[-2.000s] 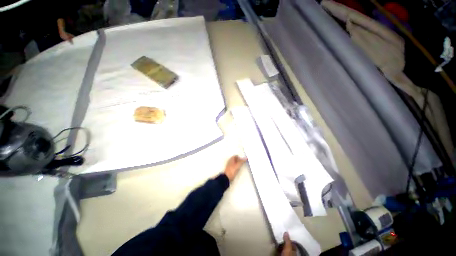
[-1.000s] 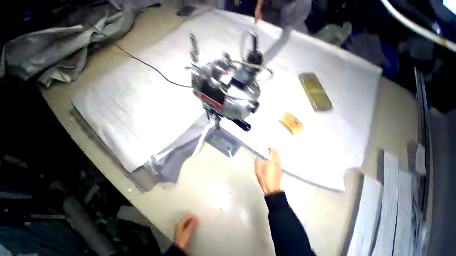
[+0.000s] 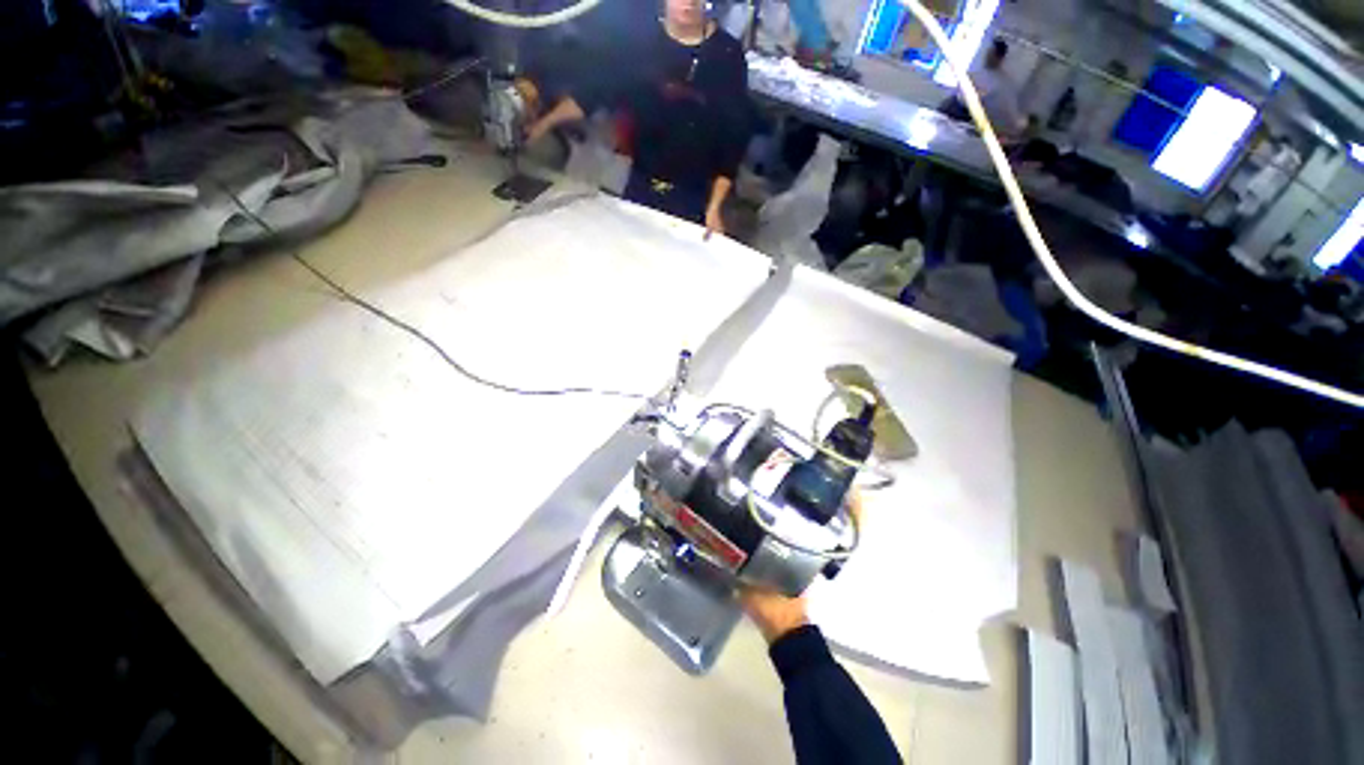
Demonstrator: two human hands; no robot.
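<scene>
The cutting machine (image 3: 748, 501), silver and black with a red label, stands upright near the middle. Its flat metal base plate (image 3: 669, 601) lies on the bare table beside the cut edge. My right hand (image 3: 773, 610) is at the lower front of the motor and holds the machine there; its fingers are mostly hidden behind the motor. My left hand is out of the picture. The white paper marker (image 3: 494, 321) covers the grey fabric lay, with a grey strip (image 3: 748, 317) between its parts. An olive-brown metal weight (image 3: 883, 419) lies behind the machine.
A dark cable (image 3: 434, 344) runs left across the paper. Crumpled grey fabric (image 3: 284, 202) is at the far left. A person (image 3: 691, 112) stands at the far side by a second cutting machine (image 3: 509, 120). Cut strips (image 3: 1100, 658) and fabric rolls (image 3: 1257, 568) are at right. A pale hose (image 3: 1032, 239) hangs overhead.
My right hand has moved onto the machine, and its base plate has turned and sits farther out on the bare table. My left hand has left the picture. The view has tilted up, showing the person.
</scene>
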